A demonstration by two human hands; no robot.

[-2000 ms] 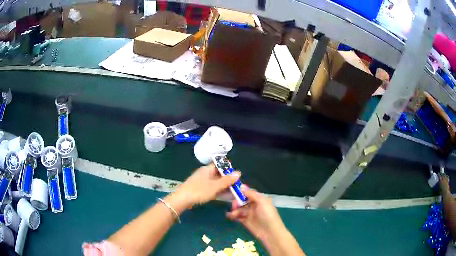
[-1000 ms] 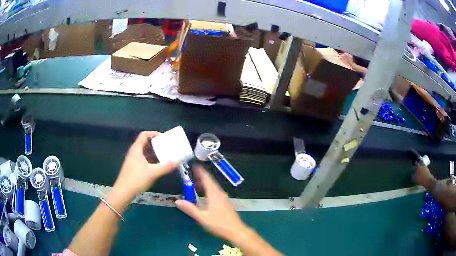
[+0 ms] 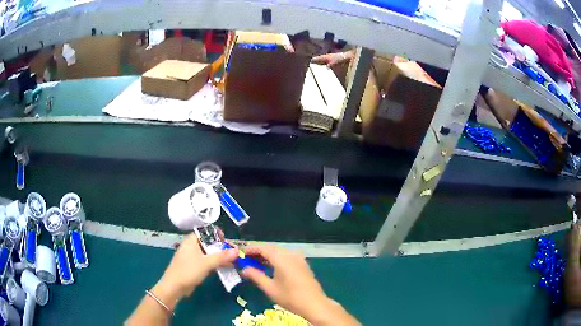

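Note:
A white part-assembled fan [image 3: 194,207] is tilted in front of me, its spoked round opening showing. My left hand [image 3: 194,267] grips its open handle [image 3: 227,277] just below the head. My right hand [image 3: 286,277] holds the blue battery [image 3: 255,262] beside the handle, slanting out of it. A small pale yellow pad [image 3: 241,253] shows at the battery's end near my fingertips. A loose pile of yellow pads [image 3: 274,317] lies on the green bench below my hands, with one pad [image 3: 241,301] apart from it.
The dark green belt [image 3: 280,153] carries a fan with a blue battery [image 3: 232,204] and another fan [image 3: 331,204]. Waiting fans [image 3: 44,264] crowd the left. A slanting post [image 3: 439,140] stands right. Brown boxes [image 3: 264,86] stand across the belt. Another person's arm [image 3: 572,267] is beside blue batteries [image 3: 548,270].
The held fan has turned, so its spoked opening now shows. The battery now slants out of the handle in my right hand. The fans on the belt have shifted left in view.

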